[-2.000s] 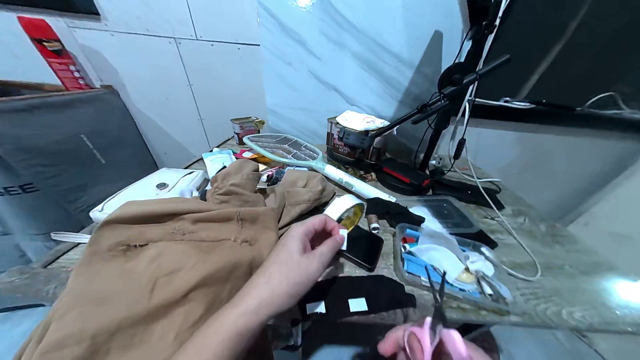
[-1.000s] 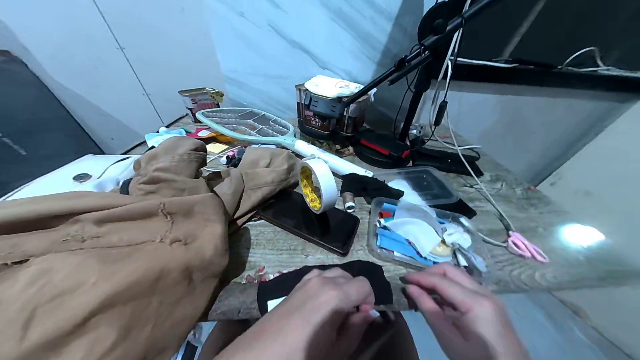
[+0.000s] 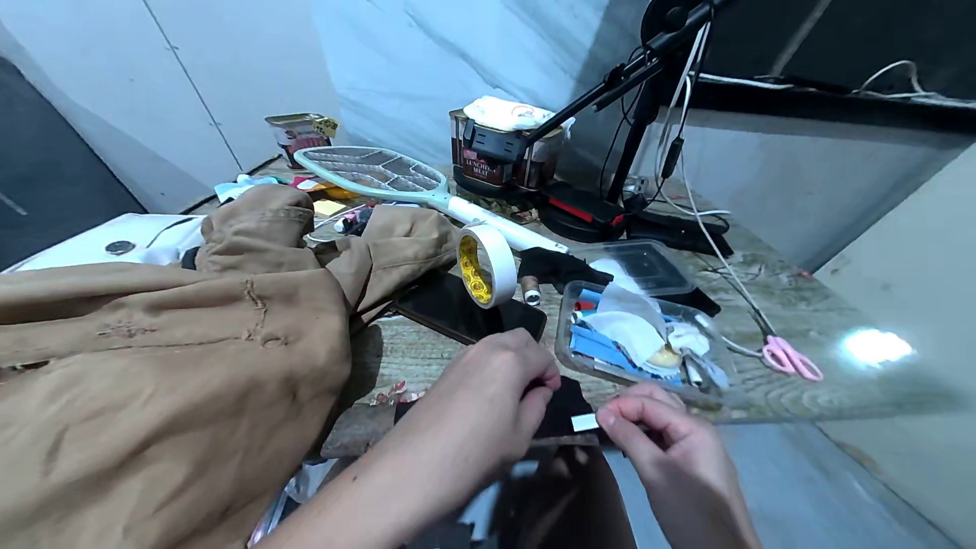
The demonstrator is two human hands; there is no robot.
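My left hand (image 3: 507,389) is bent over a black cloth (image 3: 564,404) at the table's near edge, its fingertips pinched together; whether something thin is between them cannot be told. Close to its right, my right hand (image 3: 663,435) has thumb and forefinger at the end of a small white strip (image 3: 585,422) that lies against the black cloth. Behind the hands a roll of white tape (image 3: 488,265) stands on edge on a dark phone (image 3: 465,309). Pink-handled scissors (image 3: 791,358) rest on the table to the right.
A brown garment (image 3: 175,358) covers the left side. An open plastic box (image 3: 648,335) of sewing bits sits behind my right hand, near a thread spool (image 3: 531,291). Farther back are an electric swatter (image 3: 381,175), a tin (image 3: 488,152) and a black lamp stand (image 3: 633,130).
The scissors were in my right hand two seconds ago and now lie on the table at the right. My right hand has moved to the black cloth, beside my left. The view has shifted.
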